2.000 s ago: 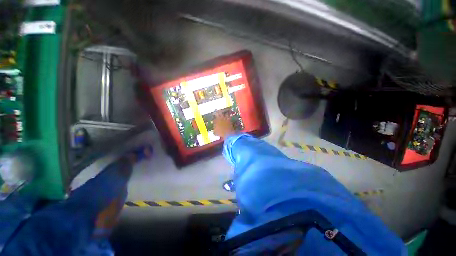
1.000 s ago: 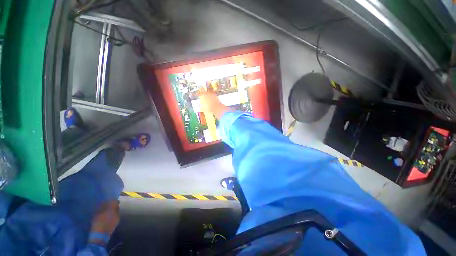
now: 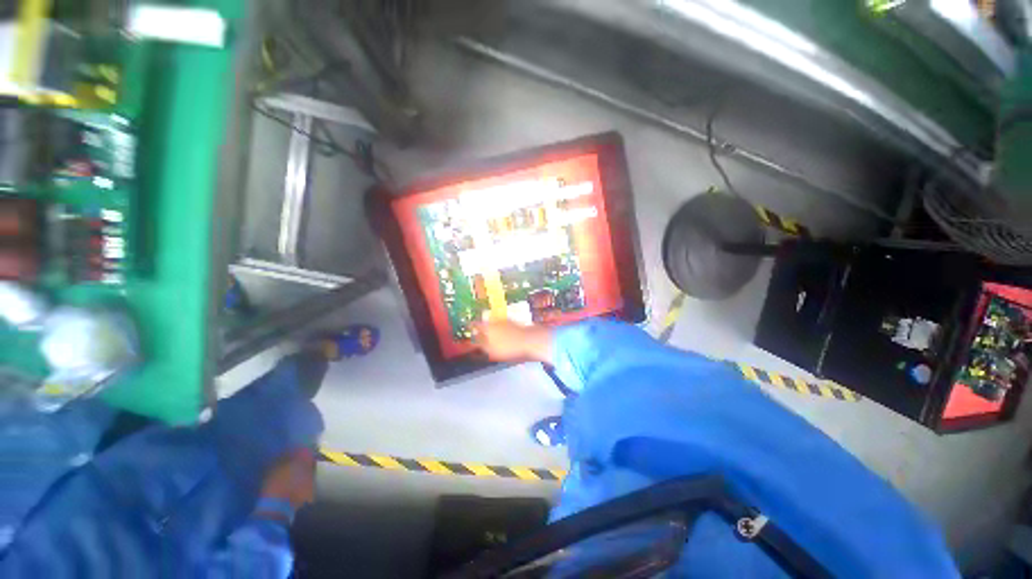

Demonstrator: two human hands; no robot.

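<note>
A black tote with a red liner lies in front of me, slightly turned. Inside it is a green power circuit board with bright white bars and a yellow strip, partly washed out by glare. My right hand, bare and in a blue sleeve, is over the board's lower edge. Its fingers are blurred, and I cannot tell whether they grip anything. My left hand cannot be identified.
At left, a bare hand and a white-gloved hand near a green bench seem another person's. A round black base and a second tote with a board stand right. Slippered feet are below.
My right hand has moved down from the middle of the board to its lower edge. The view has shifted, so the tote and the surroundings sit further right than one second ago.
</note>
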